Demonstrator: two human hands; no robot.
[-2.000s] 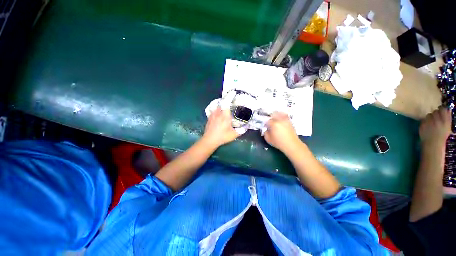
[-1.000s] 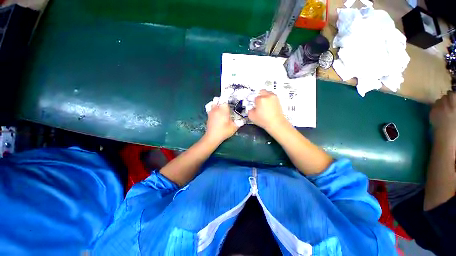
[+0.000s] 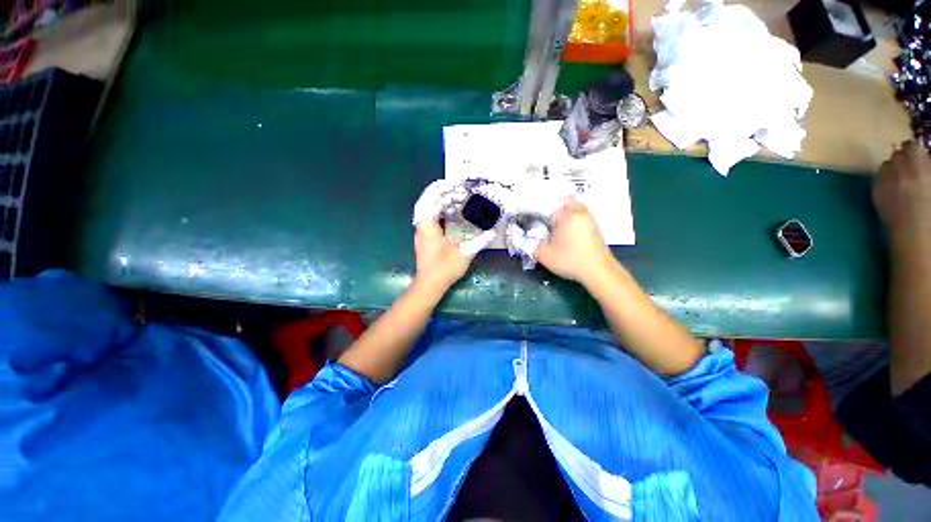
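Observation:
My left hand (image 3: 439, 250) holds a dark, rounded-square smartwatch unit (image 3: 481, 211) with a white wiping cloth (image 3: 434, 200) around and under it. My right hand (image 3: 572, 242) holds another crumpled white cloth (image 3: 526, 236) with grey smudges, to the right of the unit and apart from it. Both hands are over the front part of the printed white work sheet (image 3: 607, 189), which has black smudges near the unit. The lower edge of the unit and the fingertips are partly hidden by cloth.
A solvent bottle (image 3: 594, 114) stands on the sheet's upper right corner beside a metal post (image 3: 544, 61). Beyond are an orange-yellow box (image 3: 600, 31), a wipe pile (image 3: 730, 82) and a black box (image 3: 832, 31). Another watch unit (image 3: 793, 238) lies right, near another person's arm. Black trays (image 3: 41, 163) stand left.
My right hand with its cloth was on the unit one second ago and has moved right, away from it. The unit's dark face is uncovered. The view has shifted a little.

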